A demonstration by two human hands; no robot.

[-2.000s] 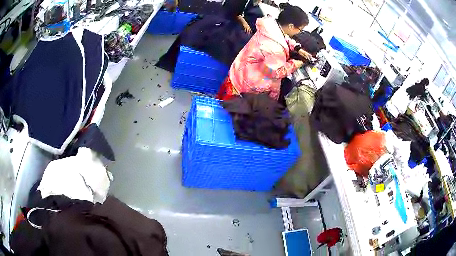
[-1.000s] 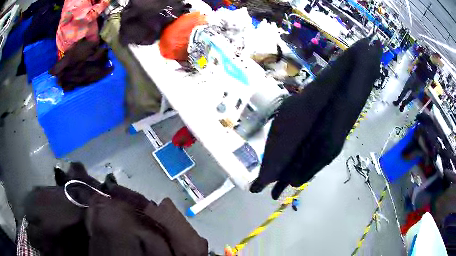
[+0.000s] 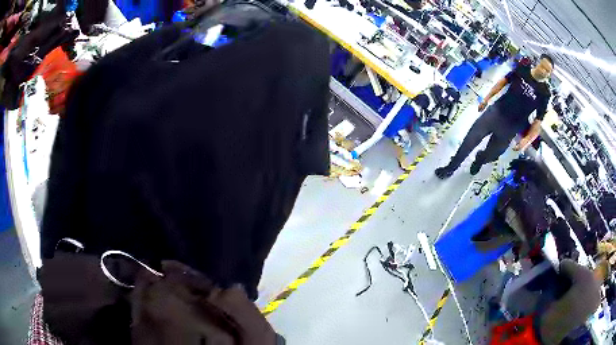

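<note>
A bulky dark brown bundle (image 3: 196, 306) lies low at the left, close in front of me. A white cord loop (image 3: 125, 256) shows on it, and a second short pale curve is left of that. A strip of checked cloth (image 3: 40, 327) shows at the lower left edge. A large black garment (image 3: 182, 141) hangs upright right behind the bundle and hides much of the left side. Neither of my hands can be made out; the bundle may cover them.
A person in dark clothes (image 3: 517, 101) is in the aisle, facing me. Yellow-black floor tape (image 3: 351, 232) runs along it. Tangled dark strips (image 3: 392, 266) lie on the floor. A blue crate (image 3: 469, 242) with dark garments stands right. White tables and an orange bundle (image 3: 57, 74) are left.
My view has swung right, towards the aisle. The black garment now looks much larger and nearer, at the left. The brown bundle stays low left. The person in the aisle appears nearer.
</note>
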